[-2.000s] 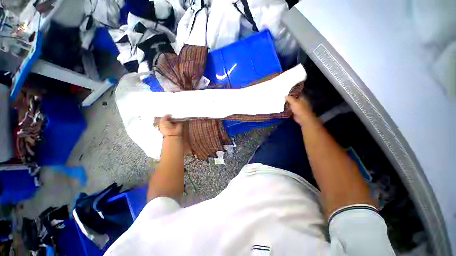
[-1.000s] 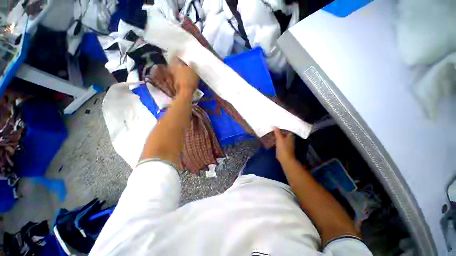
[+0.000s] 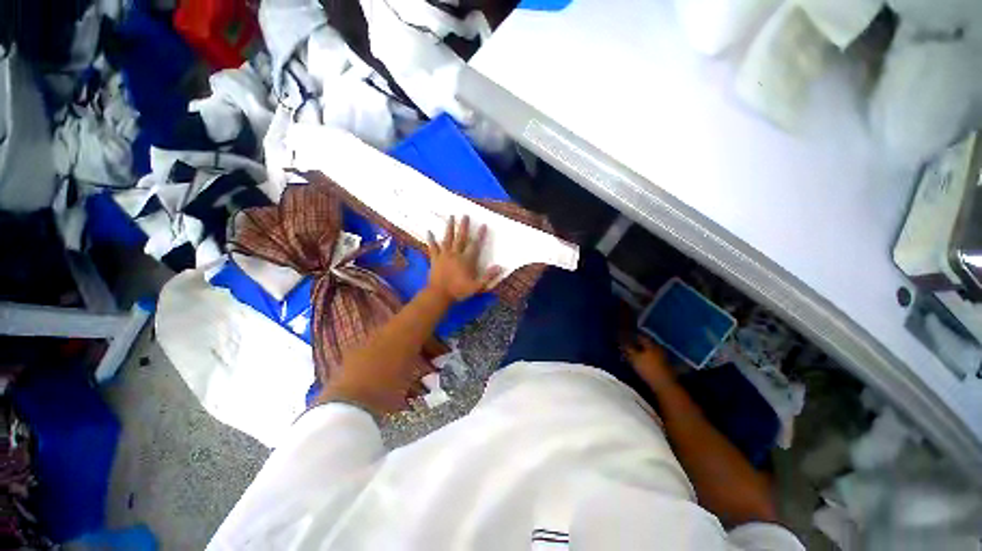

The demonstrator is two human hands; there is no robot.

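Observation:
A long white strip [image 3: 377, 183] lies slanting over the blue crate [image 3: 452, 159], with a brown checked panel [image 3: 522, 282] showing beneath it along both edges. My left hand [image 3: 461, 258] rests flat on the strip near its right end, fingers spread. My right hand [image 3: 644, 355] is low beside my thigh, under the table edge; its fingers are partly in shadow and I cannot tell whether it holds anything. A brown checked bundle [image 3: 350, 307], cinched in the middle like a bow, lies on the crate left of the strip, with small white tags at its lower end.
The white table [image 3: 646, 97] with a scale along its edge curves across the right, with part of a machine [image 3: 945, 215] on it. A blue-framed tray [image 3: 687, 323] is under the table. Black-and-white garment pieces [image 3: 194, 205] are piled beyond the crate. A white metal leg [image 3: 65, 321] stands left.
The strip and panel have been laid down over the crate. My left hand has moved from the far end to flat on top. My right hand has let go and dropped beside my thigh. The view has shifted right.

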